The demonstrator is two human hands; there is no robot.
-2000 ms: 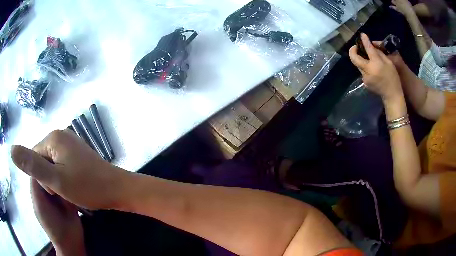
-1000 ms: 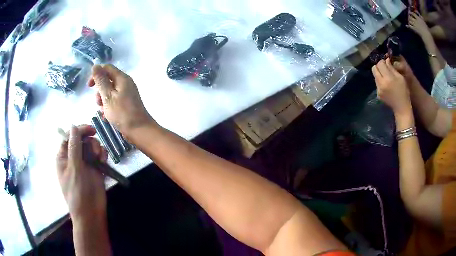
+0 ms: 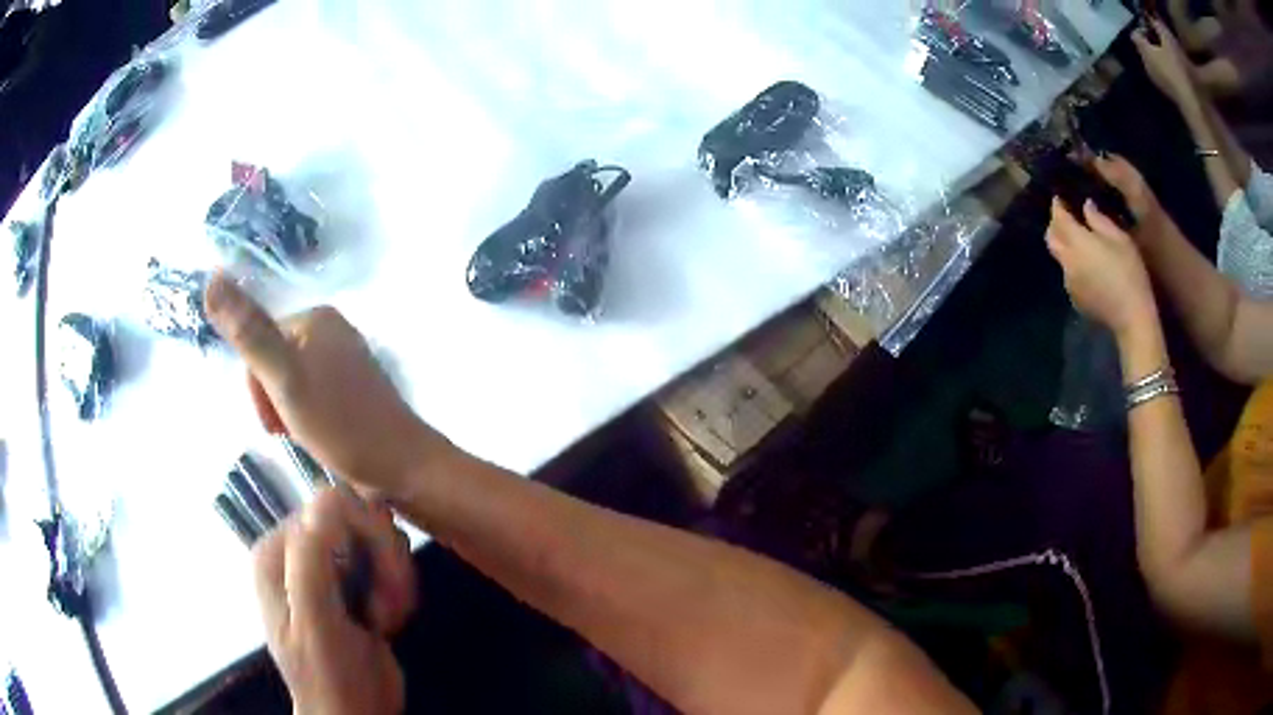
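Observation:
My right hand [image 3: 328, 384] is over the white table, thumb raised and fingers curled; whether it holds anything is hidden. My left hand [image 3: 328, 587] is below it at the table's front edge, blurred, its fingers curled round a dark piece that looks like a black tube [image 3: 358, 580]. Short black tubes [image 3: 249, 499] lie side by side on the table, just left of and above my left hand. Another tube [image 3: 304, 461] shows partly between my two hands. A bagged cable set with a red part [image 3: 263, 217] lies beyond my right hand.
Bagged black cable sets [image 3: 545, 252] [image 3: 765, 140] lie on the white table [image 3: 419, 84]. More bagged parts [image 3: 87, 366] lie at the left beside a long black cable [image 3: 49, 349]. Wooden boards [image 3: 726, 408] show under the edge. A person's hands [image 3: 1103, 245] hold a dark part at right.
My left hand has moved right, towards my right hand, since one second ago. The tube that stuck out from it now shows only as a dark patch. The view has shifted slightly.

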